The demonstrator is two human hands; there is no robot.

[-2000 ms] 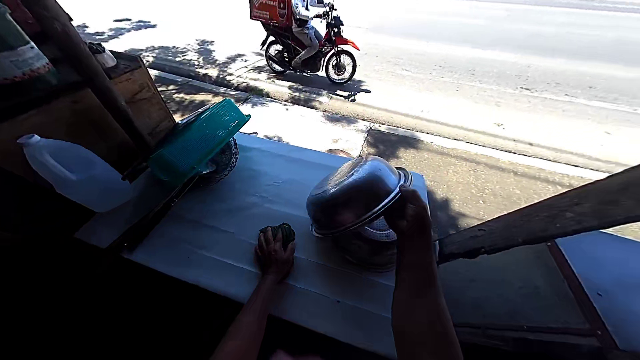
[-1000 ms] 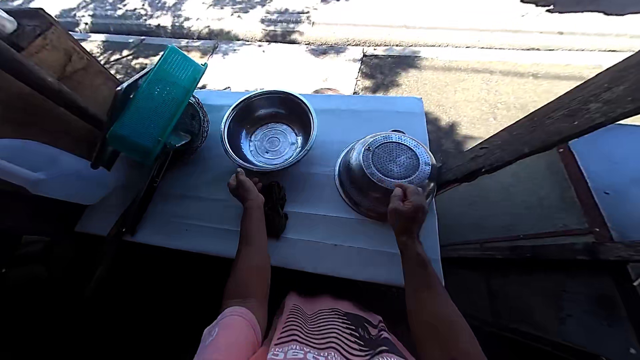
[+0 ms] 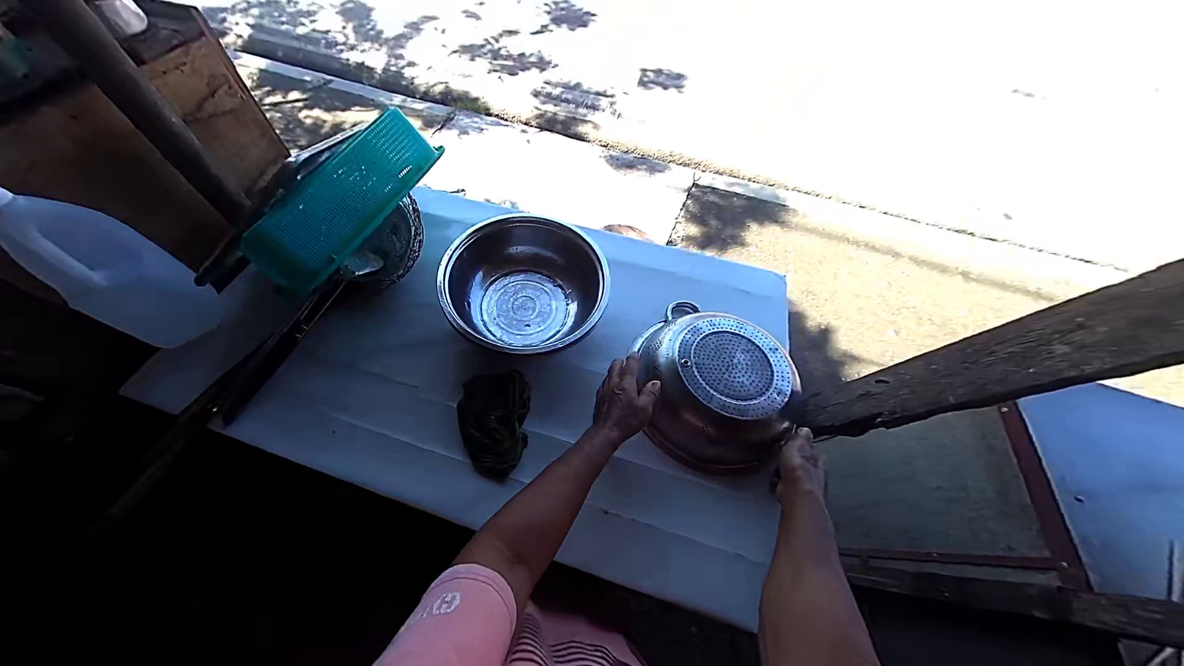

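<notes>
An upturned metal colander (image 3: 717, 393) with a perforated base lies at the right part of the white-covered table (image 3: 370, 435). My left hand (image 3: 626, 398) grips its left rim, and my right hand (image 3: 800, 462) holds the rim at its lower right. The colander's inside is hidden. Left of it and farther back stands a steel bowl (image 3: 524, 285), upright, with nothing seen inside. A crumpled dark cloth or bag (image 3: 494, 423) lies in front of the bowl, left of my left forearm.
A teal plastic basket (image 3: 342, 203) leans tilted at the table's left, over a dark round container (image 3: 398, 245). Beside it is a translucent plastic jug (image 3: 102, 268). A wooden beam (image 3: 1008, 356) slants in from the right. Beyond the table lie pavement and road.
The steel bowl, held with the colander two seconds ago, stands separately. My left hand has left the bowl's rim and moved right onto the colander. The view has tilted.
</notes>
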